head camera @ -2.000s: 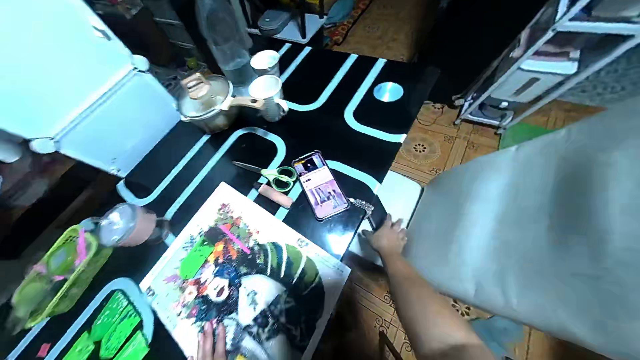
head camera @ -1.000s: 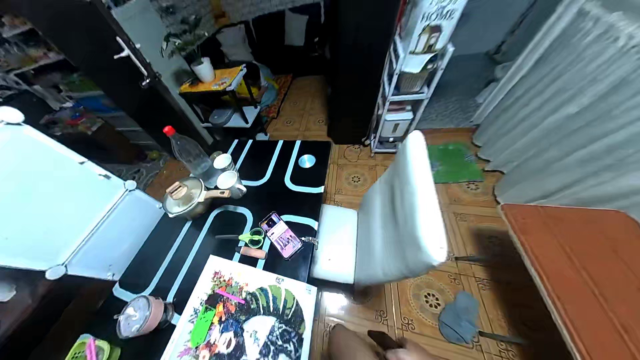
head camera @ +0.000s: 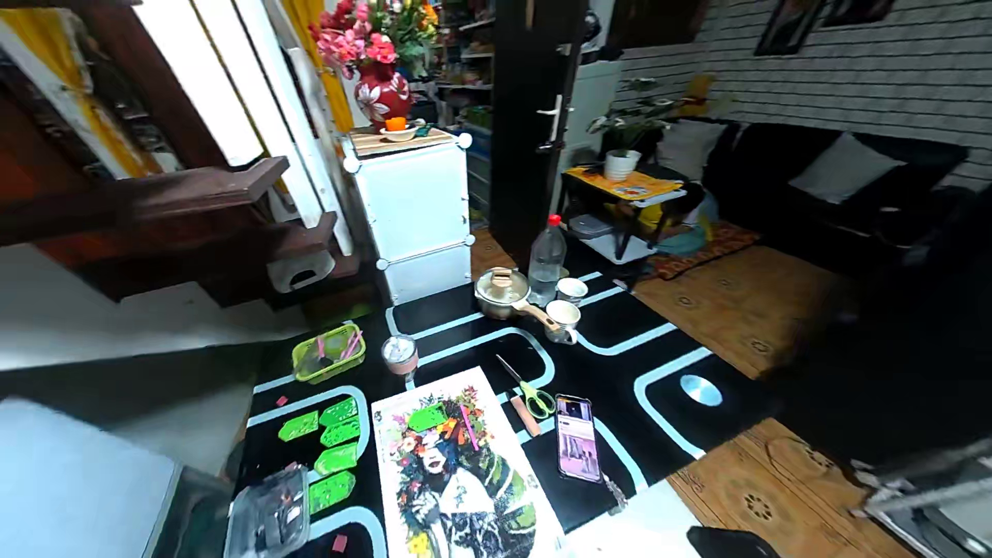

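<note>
Neither of my hands is in view. A canvas picture of a figure with flowers (head camera: 465, 473) lies on the black table, with a green tray (head camera: 427, 418) and a pink pen-like stick (head camera: 470, 428) on it. To its right are green-handled scissors (head camera: 535, 397), a pinkish-brown bar (head camera: 525, 416) and a phone (head camera: 578, 439) with its screen lit. Several green trays (head camera: 338, 457) lie left of the picture, beside a clear plastic box (head camera: 271, 513). A green basket (head camera: 328, 353) and a lidded jar (head camera: 401, 355) stand behind.
A lidded saucepan (head camera: 502, 293), two cups (head camera: 563, 313) and a red-capped bottle (head camera: 547, 262) stand toward the far side. A white cabinet (head camera: 415, 209) adjoins the table. A white chair seat (head camera: 643, 527) is at the near right edge. A person (head camera: 682, 221) is low by a side table (head camera: 620, 186).
The view has swung left and up. A hand was on the picture and another by the chair two seconds ago; one hand showed low a second ago. Both are out of view now.
</note>
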